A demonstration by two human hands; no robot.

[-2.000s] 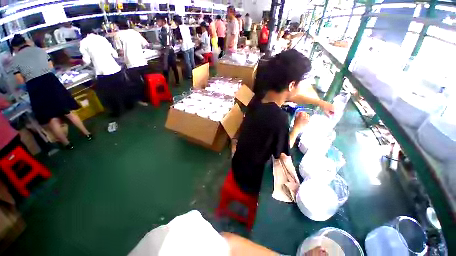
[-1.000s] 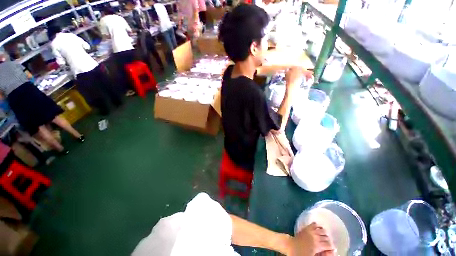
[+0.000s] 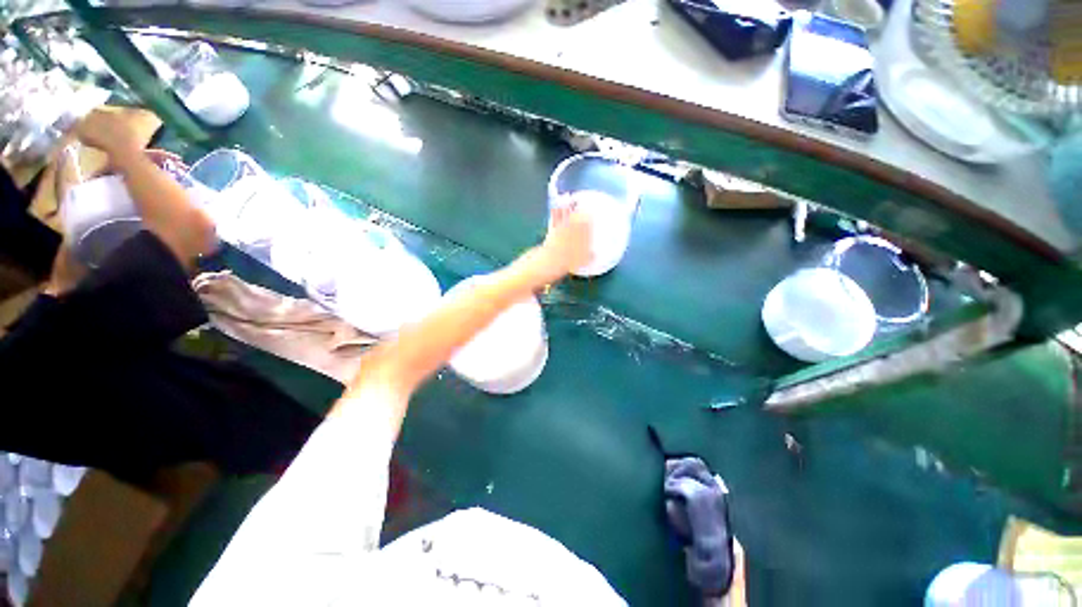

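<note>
My left hand [image 3: 572, 241] reaches out across the dark green bench and grips a clear plastic housing [image 3: 597, 178] with a white base, near the shelf. Its fingers are over the white part. Another white-based housing [image 3: 504, 344] lies under my left forearm and is partly hidden by it. My right hand [image 3: 738, 577] is at the bottom edge, mostly hidden behind a dark grey and black cloth [image 3: 700, 522] that it holds. A thin black tip sticks out of the cloth.
A housing [image 3: 819, 314] lies right of centre by a green frame post [image 3: 925, 356]. A coworker in black [image 3: 131, 356] handles housings at left, beside a tan cloth [image 3: 279, 320]. The shelf edge [image 3: 593, 83] runs above the bench, with a phone-like device [image 3: 831, 74] and a fan.
The view has turned right and down to the bench. My left hand has gone from inside a large housing to one farther back. My right hand with the cloth has come into view.
</note>
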